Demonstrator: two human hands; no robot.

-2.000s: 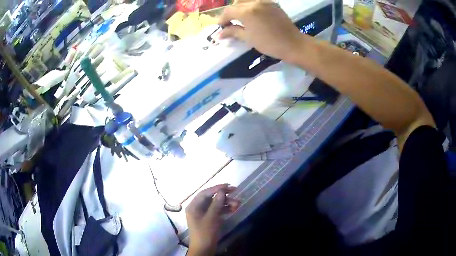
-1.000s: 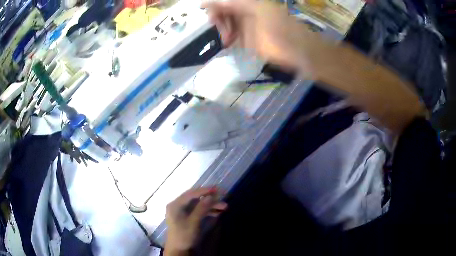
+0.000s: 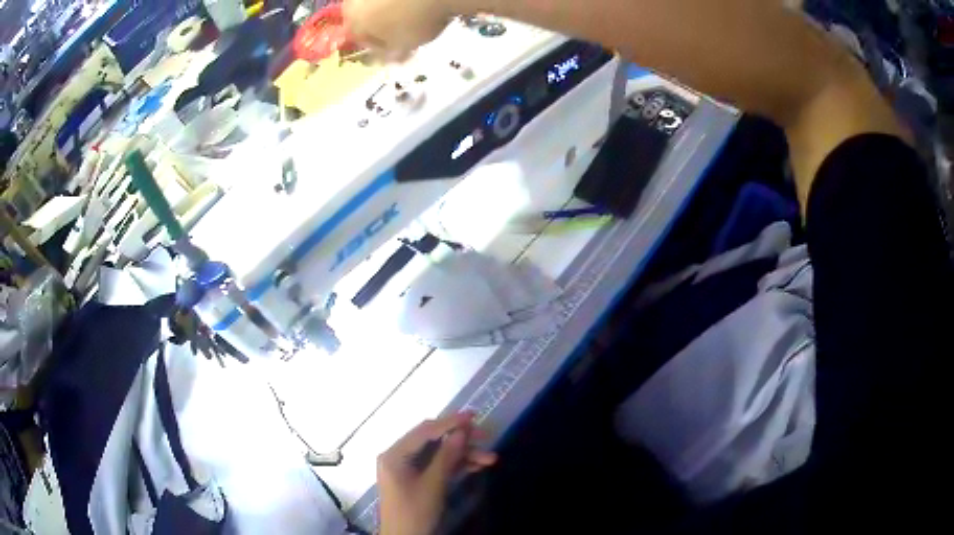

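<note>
The white sewing machine (image 3: 366,225) with a blue stripe crosses the view. My right hand (image 3: 395,26) is at the top edge, beside the red item (image 3: 322,33) on top of the machine; its fingers are blurred and partly cut off, and any grip is unclear. My left hand (image 3: 429,470) is low at the table's front edge, fingers curled around what looks like a thin dark item (image 3: 425,454). Pale cut pieces (image 3: 471,303) overlap right of the needle area (image 3: 303,329), which glare partly hides. Navy and white garment panels (image 3: 126,387) lie left of the needle.
A yellow item (image 3: 324,86) lies by the red one. A dark pad (image 3: 625,167) and a pen-like item (image 3: 577,219) lie right of the pale pieces. A green upright part (image 3: 155,194) stands left of the machine head. Pale and navy cloth (image 3: 732,366) is heaped at right.
My right hand moved from the machine top toward the control panel, then back left to beside the red item. My left hand stays low by the table edge. The camera view has shifted.
</note>
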